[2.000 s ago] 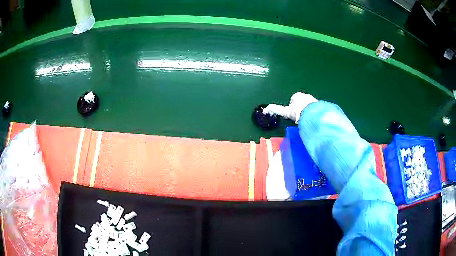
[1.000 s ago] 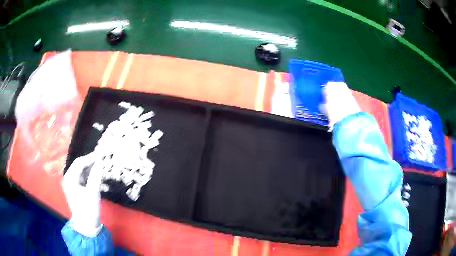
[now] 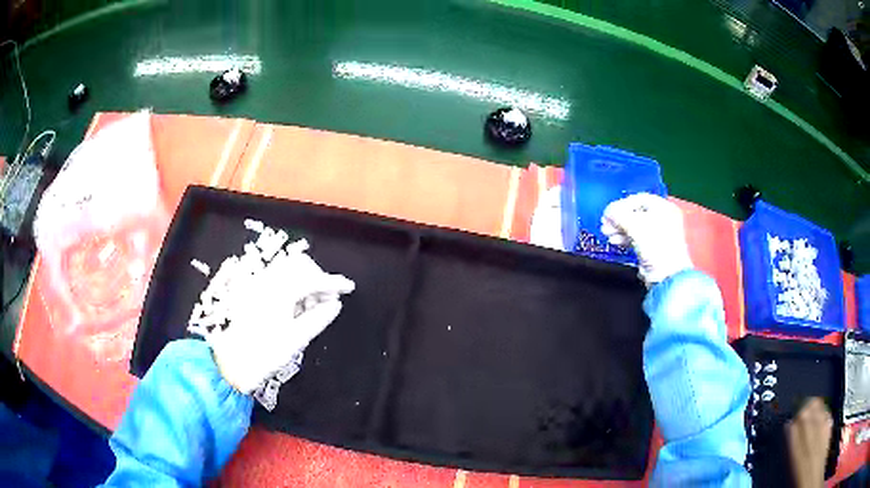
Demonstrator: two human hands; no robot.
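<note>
White plastic housings (image 3: 215, 295) lie in a loose pile in the left half of the large black tray (image 3: 515, 353). My left hand (image 3: 281, 319), in a white glove, is over the pile with thumb and fingertips close together; whether a part is between them cannot be told. My right hand (image 3: 644, 229), also gloved, reaches into the nearer blue bin (image 3: 611, 176), fingertips bunched over the tiny dark metallic bits (image 3: 593, 244) at its bottom. Whether it pinches one is too small to tell.
A farther blue bin (image 3: 794, 276) holds white pieces. A small black tray (image 3: 775, 419) has small white pieces and another person's hand (image 3: 811, 434) over it. Black round carriers (image 3: 508, 126) stand on the green surface. A clear plastic bag (image 3: 100, 229) lies at left.
The view has tilted down since the first frame. My right hand has come back from a round carrier to the nearer bin. My left hand has come in and moved right over the pile.
</note>
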